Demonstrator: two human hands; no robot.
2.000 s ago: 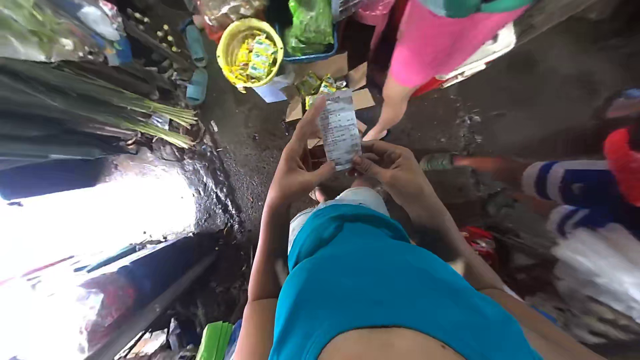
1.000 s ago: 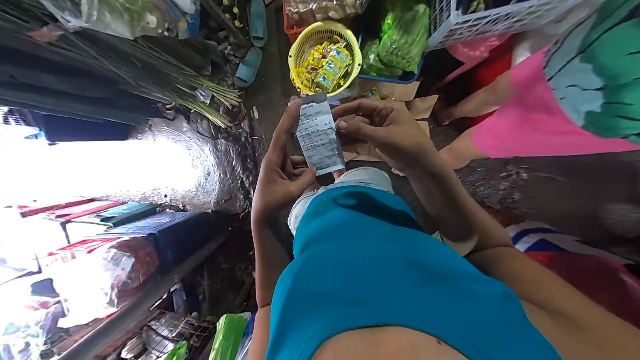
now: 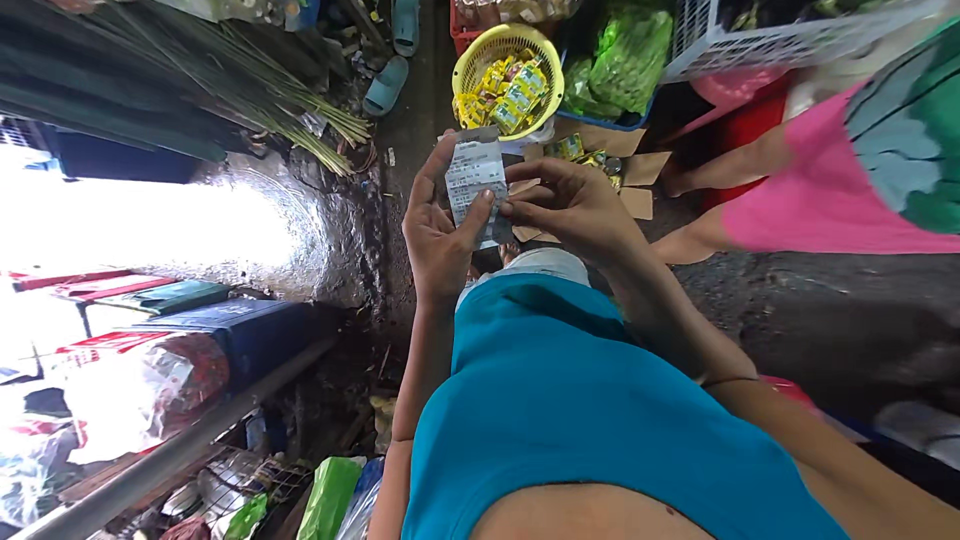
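Observation:
A narrow printed paper slip, which looks like a receipt (image 3: pixel 474 176), is held up in front of my body in the head view. My left hand (image 3: pixel 442 225) grips it from the left, thumb on its face and fingers behind. At the slip's right edge, my right hand (image 3: pixel 574 199) has thumb and forefinger close to the paper; whether they pinch it cannot be told. Beyond the slip stands a yellow plastic colander basket (image 3: pixel 557 88) with small yellow packets (image 3: pixel 517 97). An opened cardboard box (image 3: pixel 646 169) with more packets lies behind my right hand.
A person in a pink garment (image 3: pixel 780 202) is at the right, beside a white plastic crate (image 3: pixel 750 51). Green produce in a plastic bag (image 3: pixel 630 56) sits behind the box. Blue slippers (image 3: pixel 387 86) and long green stalks (image 3: pixel 300 112) are at upper left, a metal pipe (image 3: pixel 172 450) at lower left.
My right hand was at the slip's lower right corner two seconds ago and is now higher along its right edge. My left thumb has moved further onto the slip's face. The view has shifted.

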